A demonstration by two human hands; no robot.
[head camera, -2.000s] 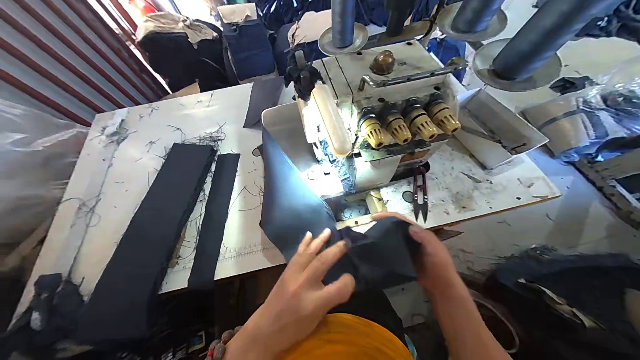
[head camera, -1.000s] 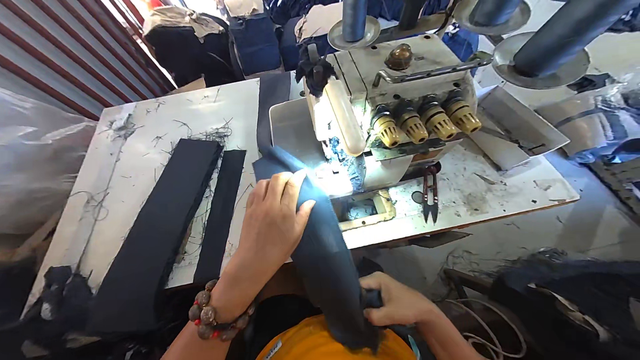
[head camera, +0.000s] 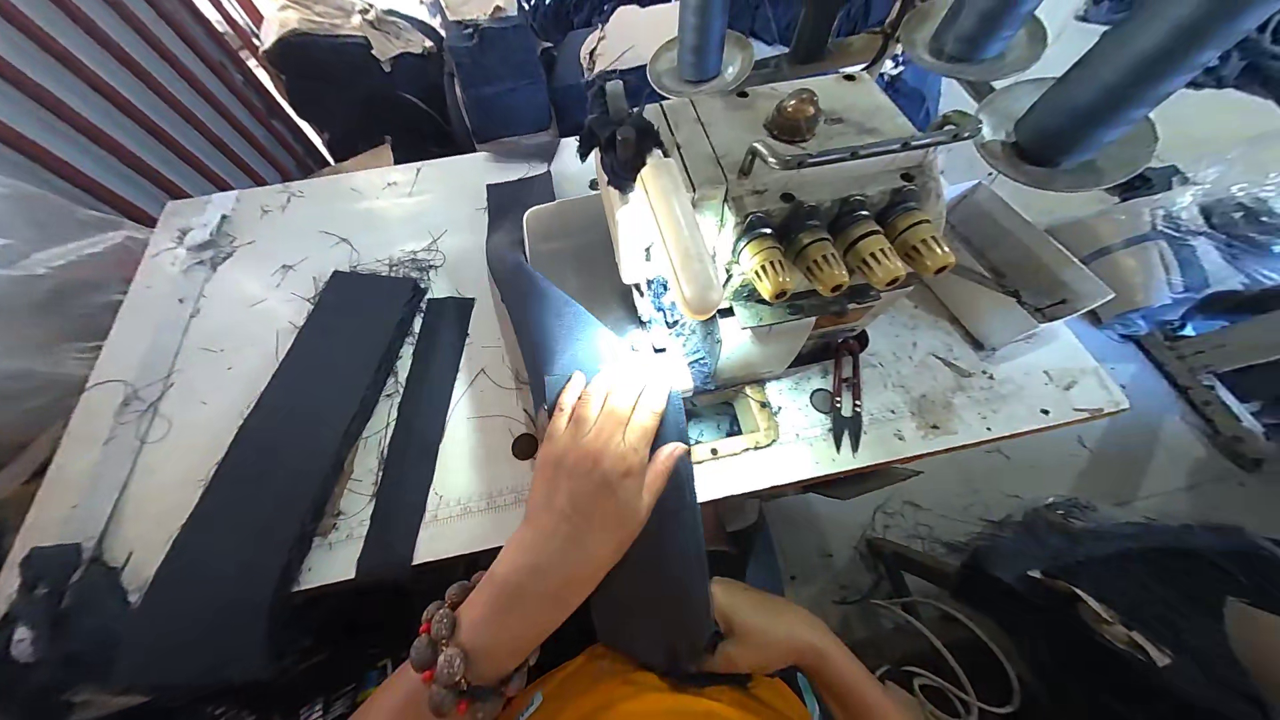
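Note:
A long dark fabric strip [head camera: 655, 560] runs from behind the overlock sewing machine's [head camera: 820, 130] left side, past its brightly lit presser foot area, down to my lap. My left hand [head camera: 600, 450], with a beaded bracelet at the wrist, lies flat on the strip just in front of the presser foot, fingers pointing at it. My right hand [head camera: 765, 630] grips the strip's near end below the table edge; its fingertips are partly hidden by the cloth. Red-handled thread snips [head camera: 848, 395] lie on the table right of the machine's front opening.
On the white table [head camera: 270, 235] at left lie a stack of wide dark fabric pieces [head camera: 290, 430] and a narrower dark strip [head camera: 420, 430], with loose threads around. Thread cones [head camera: 705, 40] stand behind the machine. An open tray [head camera: 1030, 260] sits at right. Dark cloth [head camera: 1130, 600] is heaped lower right.
My left hand has moved forward along the strip to the presser foot area. The strip's far end now reaches farther back on the table. My right hand remains at the near end.

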